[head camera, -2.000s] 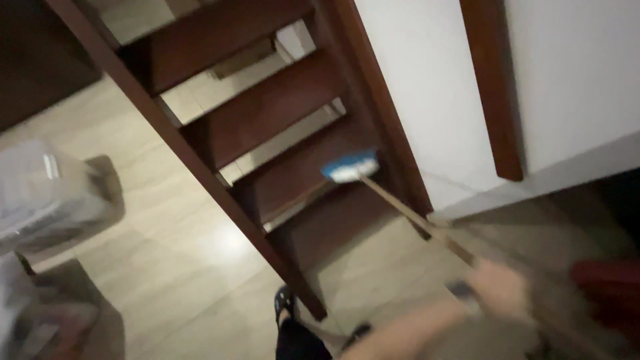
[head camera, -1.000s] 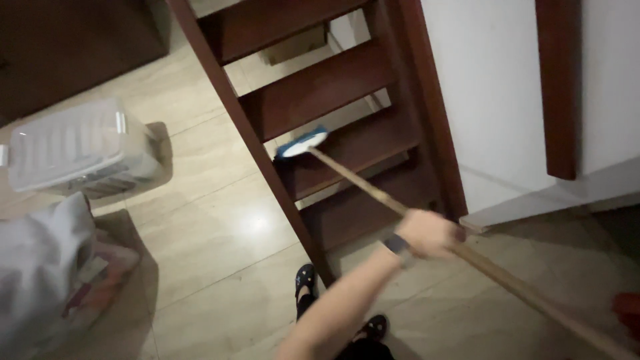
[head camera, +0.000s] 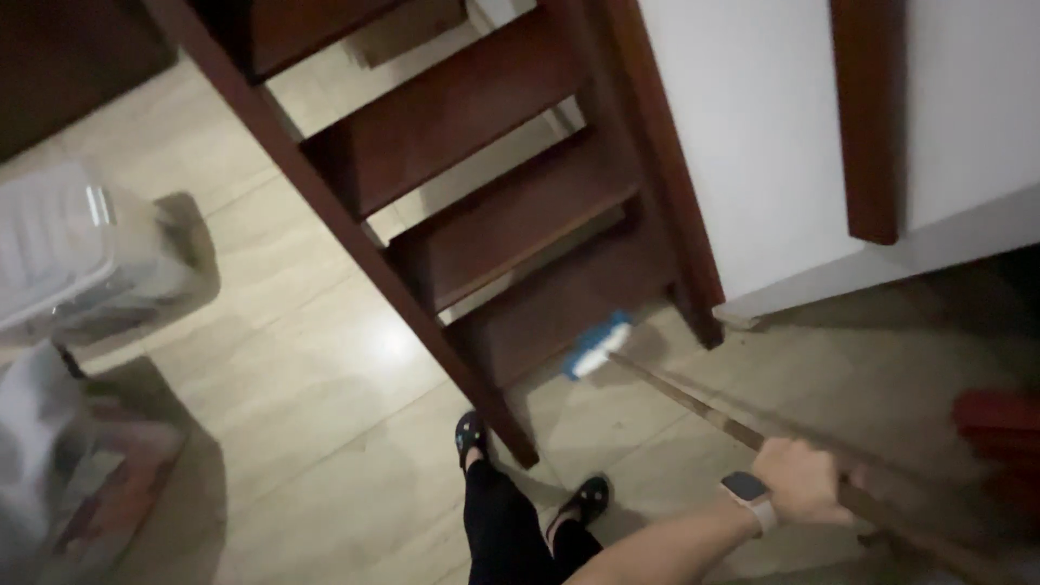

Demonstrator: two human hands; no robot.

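My left hand (head camera: 800,481), with a watch on its wrist, is closed around the wooden handle (head camera: 682,398) of a long-handled broom. The blue and white broom head (head camera: 599,345) is at the foot of dark wooden open-riser stairs (head camera: 520,219), over the pale floor beside the front edge of the lowest tread (head camera: 569,301). The handle runs from the head down to the lower right, past my hand, and blurs near the frame's edge. My right hand is not in view.
My feet in dark clogs (head camera: 591,497) stand by the stair's lower end. To the left are a lidded clear plastic box (head camera: 49,236) and a grey bag (head camera: 36,422). A white wall (head camera: 747,146) rises on the right, with a red object (head camera: 995,414) below it.
The broom head was on a stair tread in both earlier frames, nearer the left side rail one second ago. Now it is off the treads, by the floor at the stair's foot.
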